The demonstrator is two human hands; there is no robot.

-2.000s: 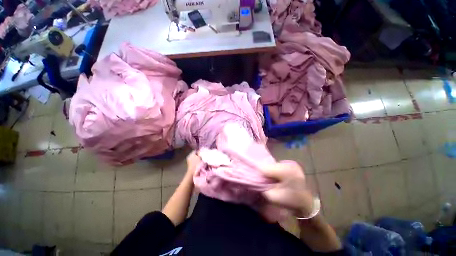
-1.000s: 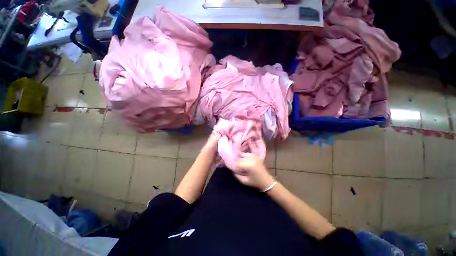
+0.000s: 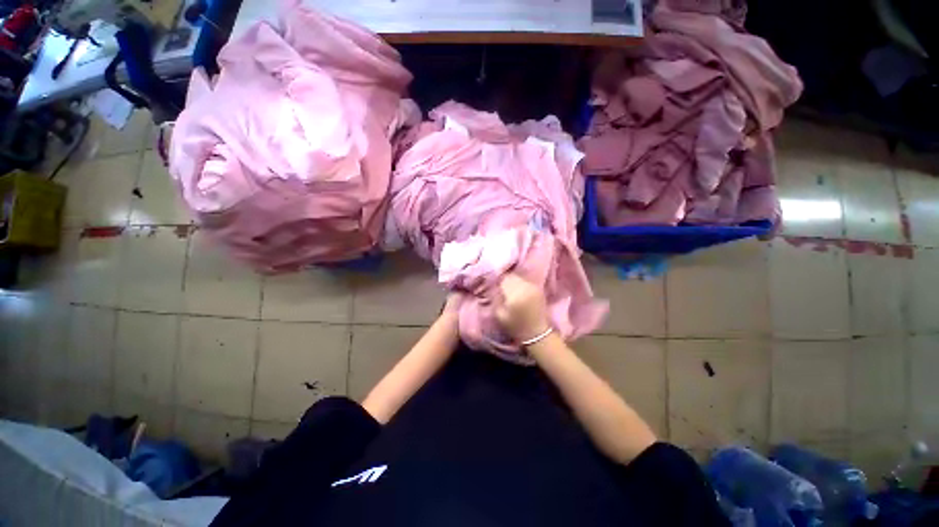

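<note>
A bunched pink garment piece [image 3: 479,270] with a paler patch at its upper left is between my hands, close to my body. My right hand [image 3: 520,307] is closed on it, slightly blurred. My left hand [image 3: 454,306] is at its left side, mostly hidden by the cloth. The centre pile [image 3: 479,180] of pink cloth lies just beyond and touches the held piece. The left pile [image 3: 288,154] is a high light pink mound. The right pile [image 3: 669,134] is darker and crumpled, in a blue crate [image 3: 674,239].
The sewing table [image 3: 494,19] stands behind the piles, its front edge in view. A yellow crate [image 3: 31,211] is at the far left. A grey-white covered surface [image 3: 82,479] is at the lower left. Blue bundles [image 3: 772,484] lie on the tiled floor at the lower right.
The view has shifted, and the machine has left it. The held cloth went from stretched across my body to bunched between my hands. Its right part now spreads out beyond my right hand.
</note>
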